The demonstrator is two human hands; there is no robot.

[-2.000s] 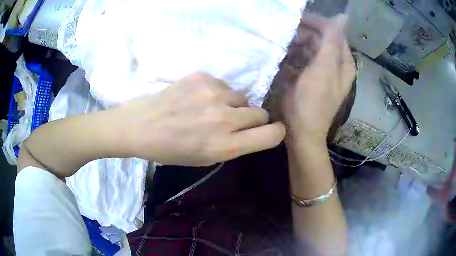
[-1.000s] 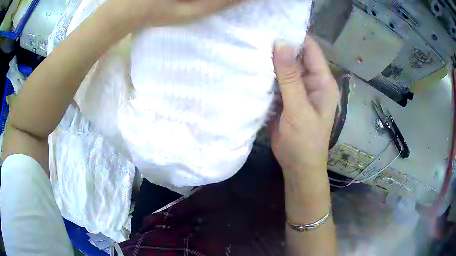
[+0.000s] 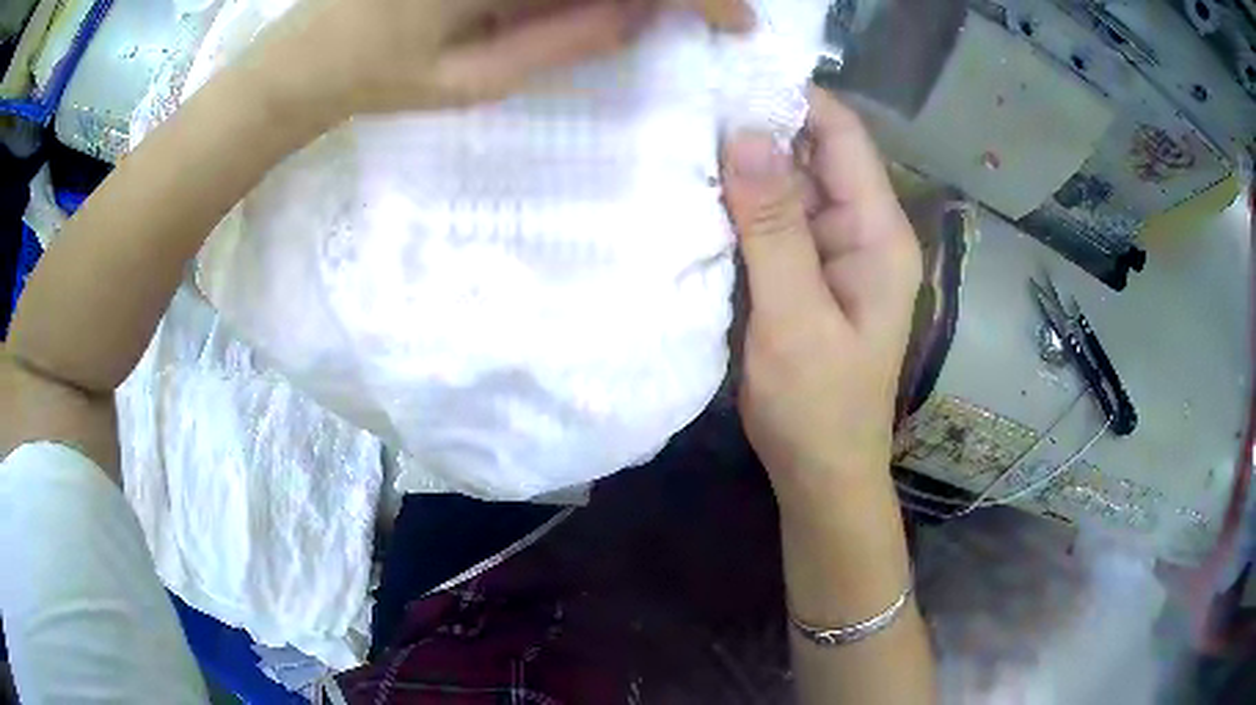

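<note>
A white garment piece (image 3: 537, 303) with crinkled texture hangs over the machine bed in front of me. My right hand (image 3: 827, 262) pinches its right edge between thumb and fingers near the needle area. My left hand (image 3: 551, 48) lies over the cloth at the top, blurred; its fingertips reach the cloth near the upper edge, and whether they grip it is unclear. The needle area is mostly hidden by cloth and fingers. The grey-white sewing machine (image 3: 1019, 117) stands at upper right.
Open thread snips (image 3: 1088, 354) lie on the machine table (image 3: 1185, 358) at right, with white thread beside them. A white crumpled pile (image 3: 262, 482) hangs at left over a blue basket (image 3: 227, 658). A plaid apron (image 3: 482, 647) covers my lap. Hazy clear plastic (image 3: 1047, 620) is at lower right.
My left hand has moved from the cloth's lower edge up to the top. My right hand, first blurred at the machine, now holds the cloth edge. The cloth has come down towards my lap.
</note>
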